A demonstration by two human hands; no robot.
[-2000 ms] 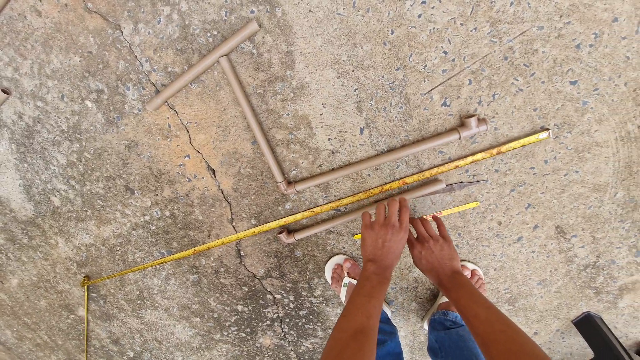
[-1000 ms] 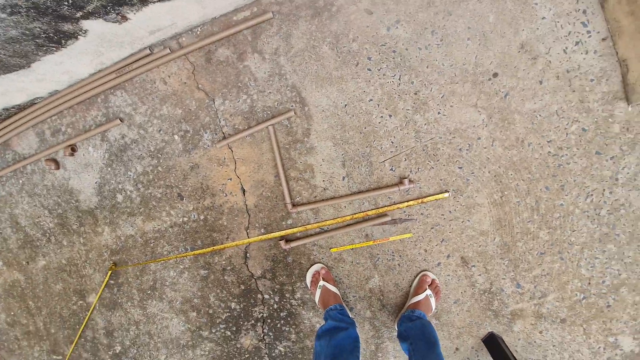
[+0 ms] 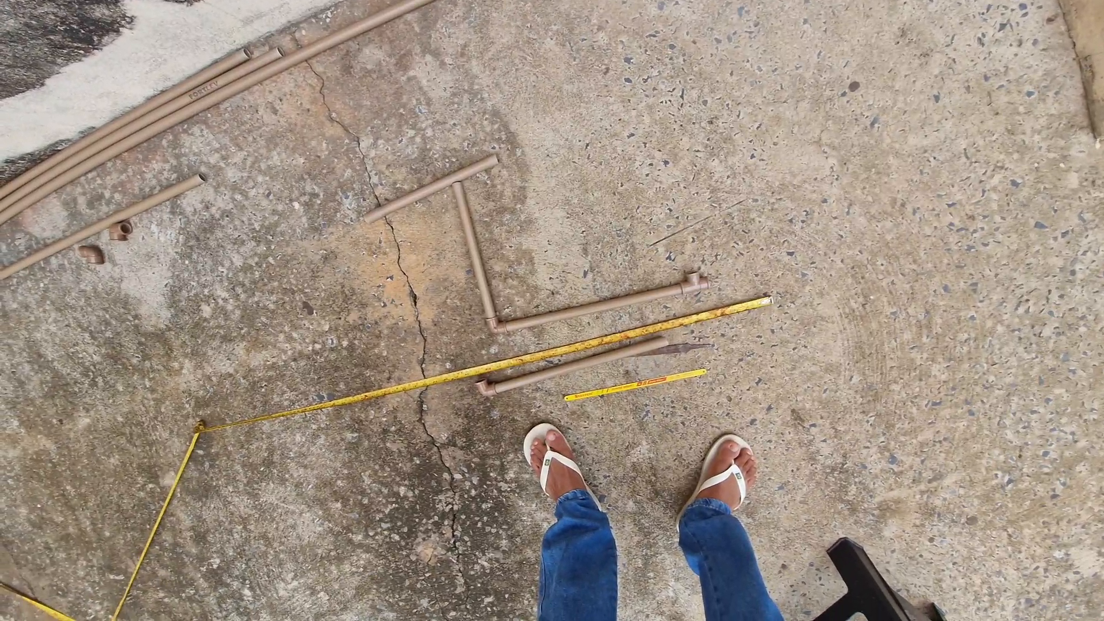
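Observation:
Neither of my hands is in the head view. On the concrete lies a brown plastic pipe (image 3: pixel 595 307) with an elbow at its left end and a tee fitting (image 3: pixel 693 282) at its right. From the elbow a second pipe (image 3: pixel 473 250) runs up to a slanting loose pipe (image 3: pixel 431 188). Below them stretches a yellow tape measure blade (image 3: pixel 552 350), bent at the left. A shorter pipe with an elbow (image 3: pixel 576 366) lies under the blade, its right end beside a dark pointed tool (image 3: pixel 684 348). A yellow hacksaw blade (image 3: pixel 636 385) is nearest my feet.
Long brown pipes (image 3: pixel 216 93) lie along the white-edged border at upper left. Near them are another pipe (image 3: pixel 112 223) and two loose fittings, an elbow (image 3: pixel 91 254) and one beside it (image 3: pixel 120 230). A black object (image 3: pixel 867 586) stands at lower right. My sandalled feet (image 3: pixel 556 466) are below the pipes.
Two seconds ago both my hands were over the short pipe and the hacksaw blade; they have since left the view. The view has widened, showing more floor. The pipes lie in the same arrangement.

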